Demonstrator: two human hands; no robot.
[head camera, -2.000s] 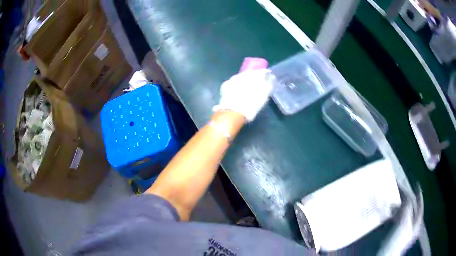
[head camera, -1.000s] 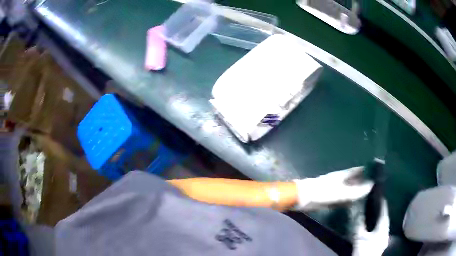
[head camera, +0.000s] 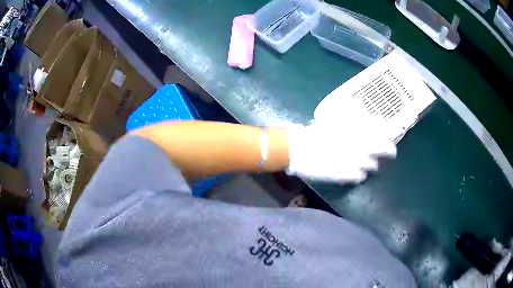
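Note:
A white appliance housing (head camera: 374, 93) with rows of vent slots lies on the green bench. My gloved left hand (head camera: 337, 154) is at its near side, fingers pointing right and overlapping its lower edge; whether they grip it is hidden. My gloved right hand (head camera: 482, 277) is blurred and cut off at the lower right corner, around a black electric screwdriver (head camera: 477, 250). The screwdriver's tip is not clear.
A pink block (head camera: 242, 42) stands beside a clear plastic box (head camera: 284, 22) holding thin rods. A clear lid (head camera: 350, 38) lies alongside. A white bracket (head camera: 430, 22) is beyond the pale rail (head camera: 478, 126). A blue stool (head camera: 163, 106) and cartons (head camera: 109, 84) are at left.
My left hand has left the pink block, moved over by the screwdriver, then back to the housing. The housing now shows its vents. The screwdriver has shifted towards the lower right corner.

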